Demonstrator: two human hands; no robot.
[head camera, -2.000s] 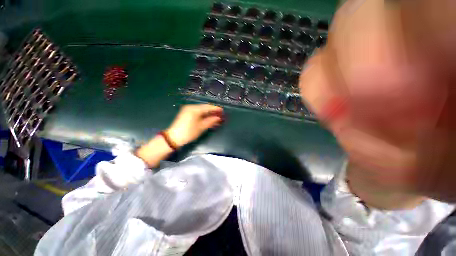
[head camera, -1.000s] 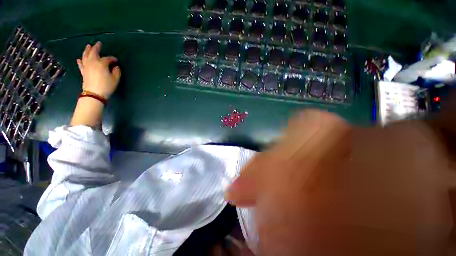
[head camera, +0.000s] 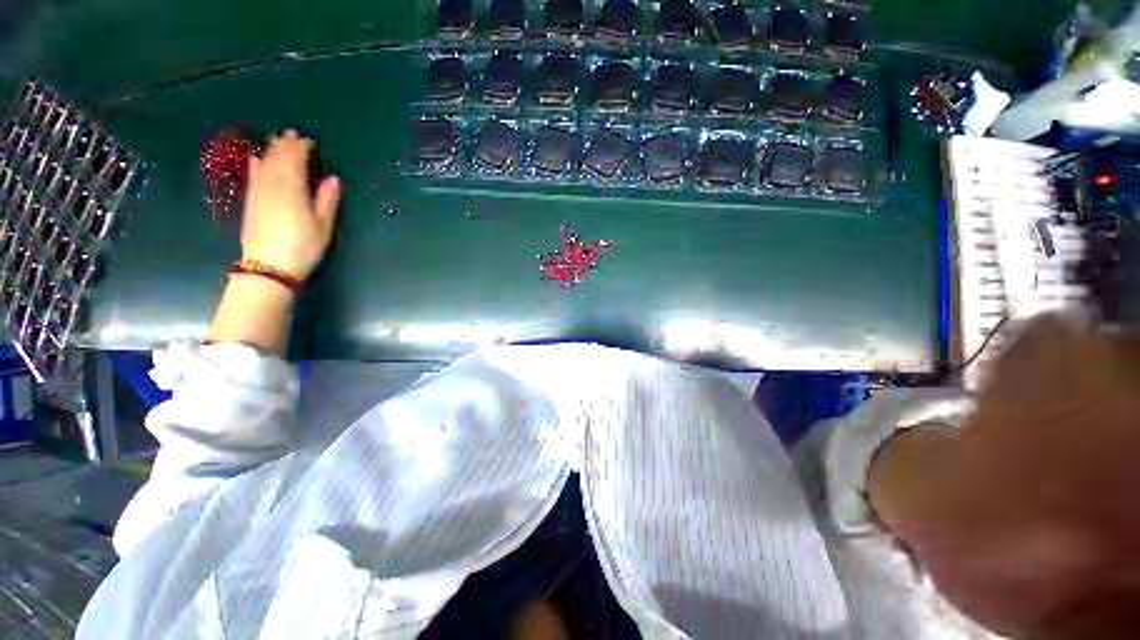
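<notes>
My left hand (head camera: 285, 206) rests palm down on the green bench top, its fingertips at the right edge of a pile of small red parts (head camera: 225, 163). The fingers look slightly apart; whether anything is under them is hidden. My right hand (head camera: 1044, 463) is large and blurred at the lower right, close to the camera; its fingers cannot be made out. A second small pile of red parts (head camera: 574, 258) lies in front of me. Behind it is a clear blister tray (head camera: 500, 188) with rows of black device housings (head camera: 606, 150).
Another filled tray (head camera: 63, 200) stands tilted at the left edge. At the right are a white ribbed rack (head camera: 1000, 238), a black controller with a red light (head camera: 1105, 181), white wipes (head camera: 985, 103) and a dark red cluster (head camera: 938, 98). The bench's front edge (head camera: 688, 344) is near my smock.
My left hand has moved slightly right and down, and the left red pile now shows beside it. My blurred right hand has moved right, away from the bench middle. The view has shifted slightly.
</notes>
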